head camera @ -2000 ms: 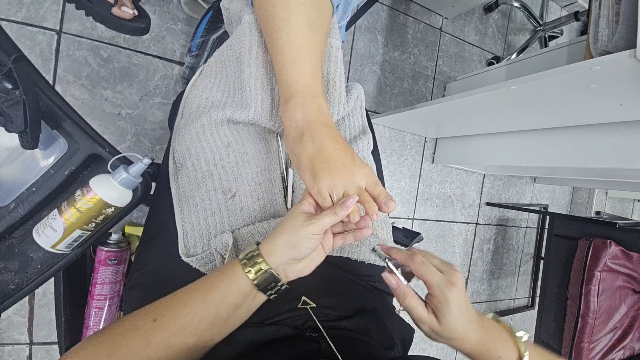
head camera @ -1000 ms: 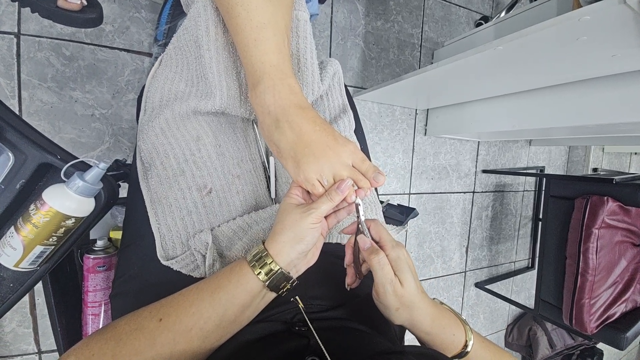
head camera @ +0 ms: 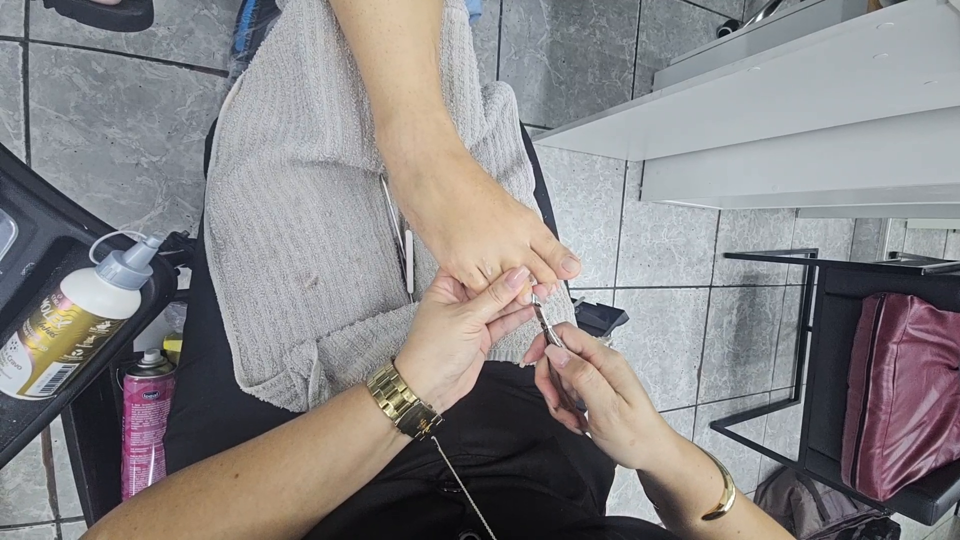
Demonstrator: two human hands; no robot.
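Note:
Another person's bare foot (head camera: 465, 210) rests over a grey ribbed towel (head camera: 292, 217) on my lap. My left hand (head camera: 465, 322), with a gold watch (head camera: 403, 399) on its wrist, grips the smaller toes between thumb and fingers. In my right hand (head camera: 592, 382) are metal cuticle nippers (head camera: 546, 322), their jaws at a toe beside my left fingertips; the exact contact is too small to tell. Slim metal tools, one with a white handle (head camera: 409, 261), lie on the towel beside the foot, partly hidden by it.
At left, a white squeeze bottle (head camera: 97, 300) lies on a black tray (head camera: 161, 289), with a pink spray can (head camera: 148, 424) below. White furniture (head camera: 795, 157) juts in from upper right. A burgundy bag (head camera: 904, 390) rests on a black-framed seat (head camera: 825, 360). A small black object (head camera: 600, 319) is beyond the toes.
Two seconds ago my right hand held a metal tool apart from the toes; one second ago it held the nippers at them, as now. My left hand keeps hold of the toes.

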